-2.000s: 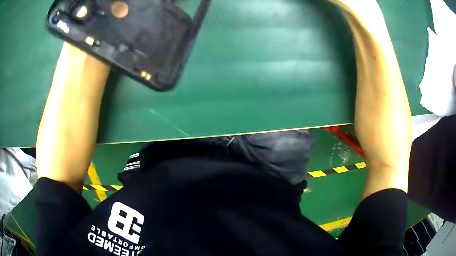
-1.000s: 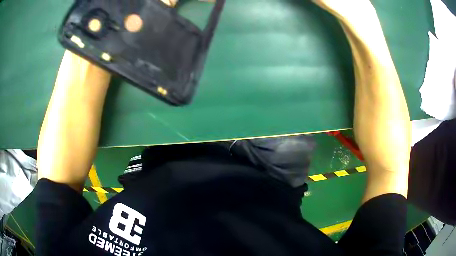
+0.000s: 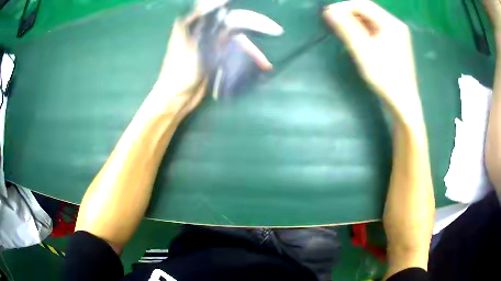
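The black phone middle frame (image 3: 239, 74) is blurred and tilted above the green table at the upper middle. My left hand (image 3: 206, 46) is shut on its solid end, with a white finger cot (image 3: 255, 22) on one finger. A thin dark bar of the frame slants up to the right, towards my right hand (image 3: 371, 38). My right hand has its fingers curled, with a small dark spot at the fingertips. Whether it grips the bar or a small tool is too blurred to tell.
Dark outlines like phone frames lie at the far left (image 3: 28, 22) and far right (image 3: 480, 35). White ragged cloths (image 3: 469, 140) lie at the right, beside another person's bare arm (image 3: 494, 126). The table's near edge (image 3: 263, 226) curves in front of my body.
The view has shifted so that both hands now show. The frame now appears higher and further right, blurred, with its window side towards my right hand.
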